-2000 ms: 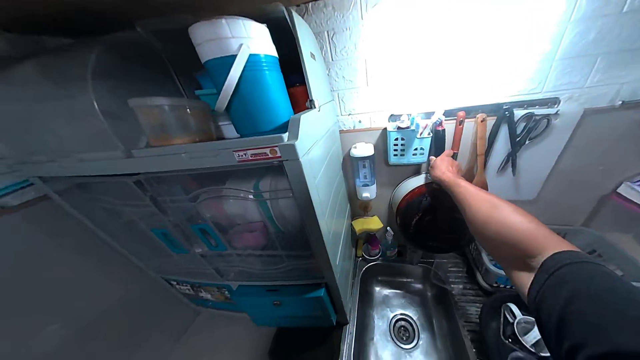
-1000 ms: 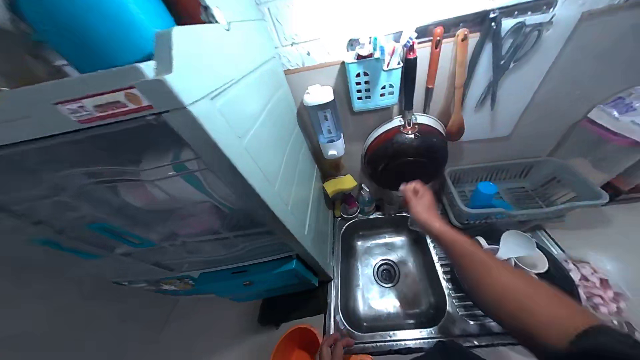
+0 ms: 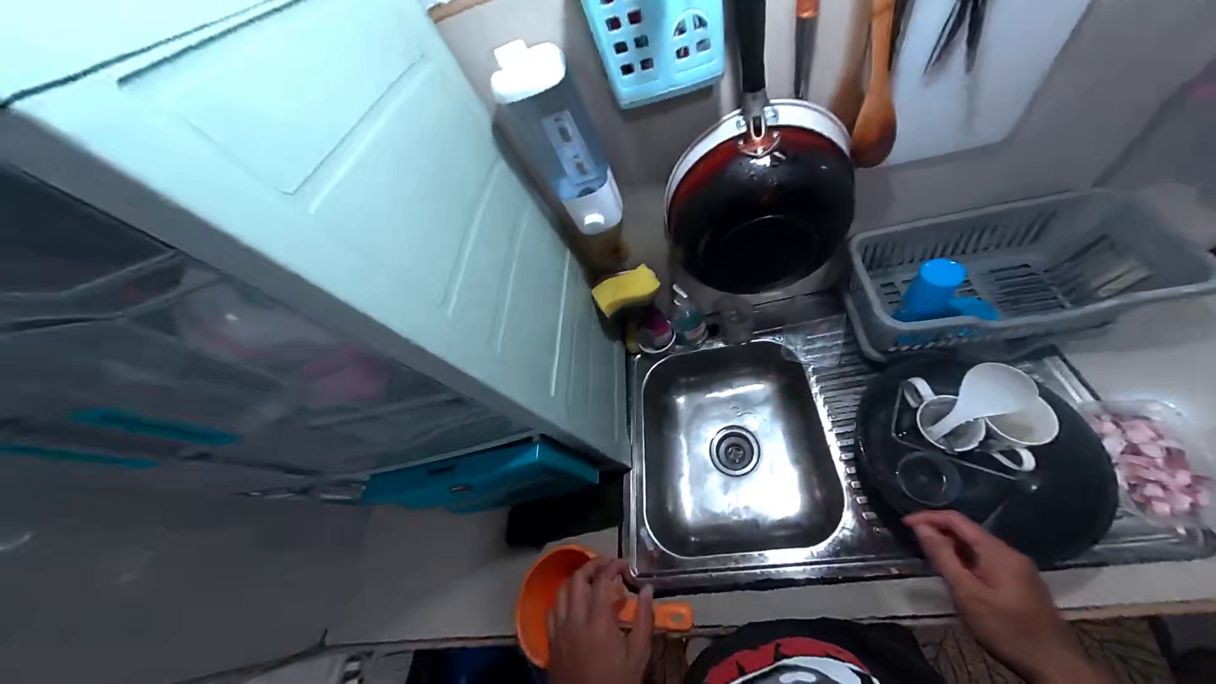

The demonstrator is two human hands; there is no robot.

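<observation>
At the counter's front edge my left hand (image 3: pixel 600 627) rests on an orange plastic dipper (image 3: pixel 543 594); its handle emerges to the right of my fingers. My right hand (image 3: pixel 983 584) is at the near rim of a round black tray (image 3: pixel 1064 513), thumb and forefinger close together; whether they pinch the rim is unclear. On the tray lie white mugs (image 3: pixel 1026 423), a white ladle (image 3: pixel 993 391) and a small clear cup (image 3: pixel 928 478). A stainless steel sink (image 3: pixel 741 513) lies between my hands. Frying pans (image 3: pixel 760 209) hang on the wall behind it.
A tall light-green cabinet (image 3: pixel 380 218) stands left of the sink. Behind the sink are a yellow sponge (image 3: pixel 627 290), small bottles (image 3: pixel 687 318) and a wall soap dispenser (image 3: pixel 560 133). A grey dish rack (image 3: pixel 1035 313) holds a blue cup (image 3: pixel 933 288). Pink cut meat (image 3: pixel 1154 465) sits far right.
My right hand has moved from the hanging pan's handle, past the pan's underside, down to the black tray. My left hand has come further into view at the orange dipper. The view has tilted down.
</observation>
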